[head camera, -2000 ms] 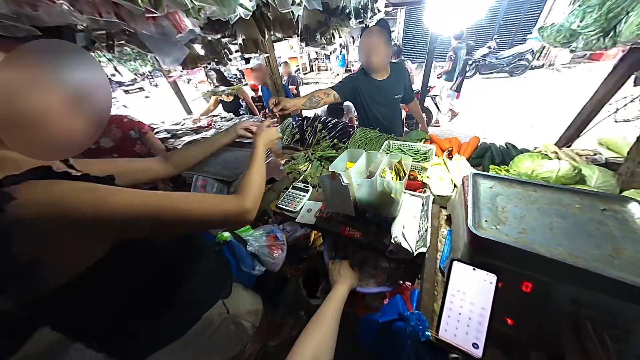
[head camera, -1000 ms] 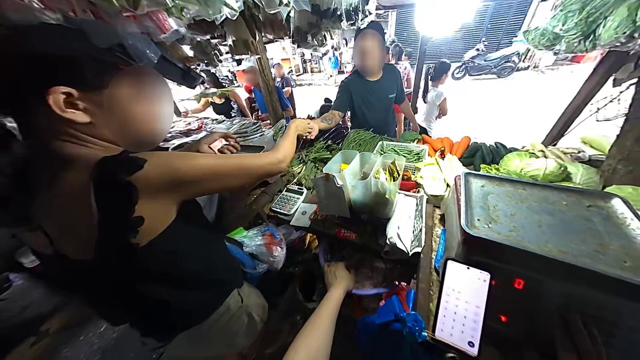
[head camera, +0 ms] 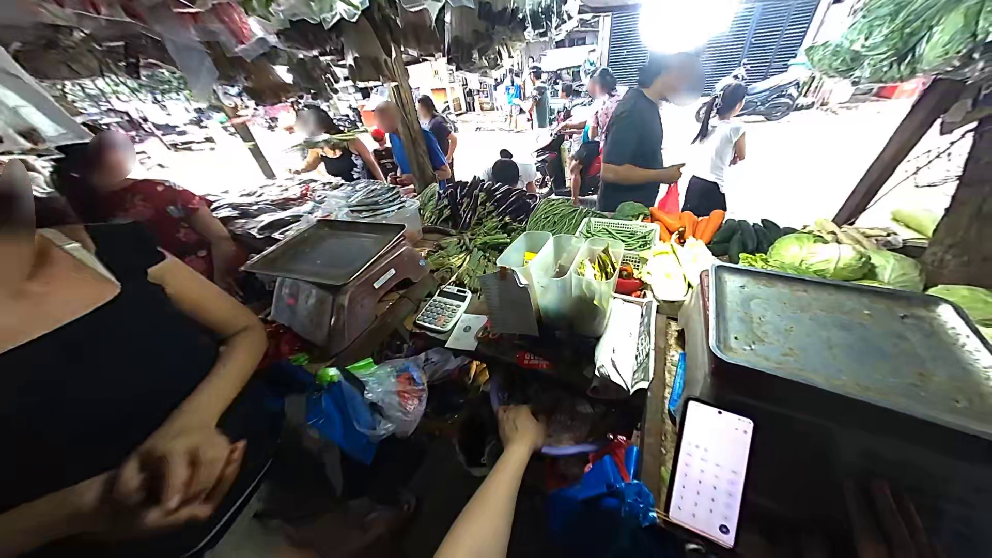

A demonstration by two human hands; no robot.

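Note:
My left hand (head camera: 521,428) is low in the middle, its fingers curled at the rim of a dark container with a purple edge (head camera: 570,449); whether it grips anything is hidden. Blue and red plastic bags (head camera: 593,496) lie just right of my forearm. At the lower right, dim finger-like shapes (head camera: 891,515) may be my right hand, too dark to tell. Left of them a smartphone (head camera: 709,473) showing a keypad leans by a scale with a metal tray (head camera: 845,341). A white calculator (head camera: 443,308), clear plastic containers (head camera: 554,271) and papers (head camera: 626,341) lie beyond my left hand.
At left, a person in a black top (head camera: 101,372) has their hands together. Another scale (head camera: 333,252) stands near them. Eggplants (head camera: 496,203), green beans (head camera: 562,217), carrots (head camera: 690,223) and cabbages (head camera: 829,256) line the far side. A wooden post (head camera: 407,116) rises there.
The person at left has drawn their arms back from the far side and joined their hands. The person in the dark shirt has withdrawn an arm and turned away. My left hand stays low.

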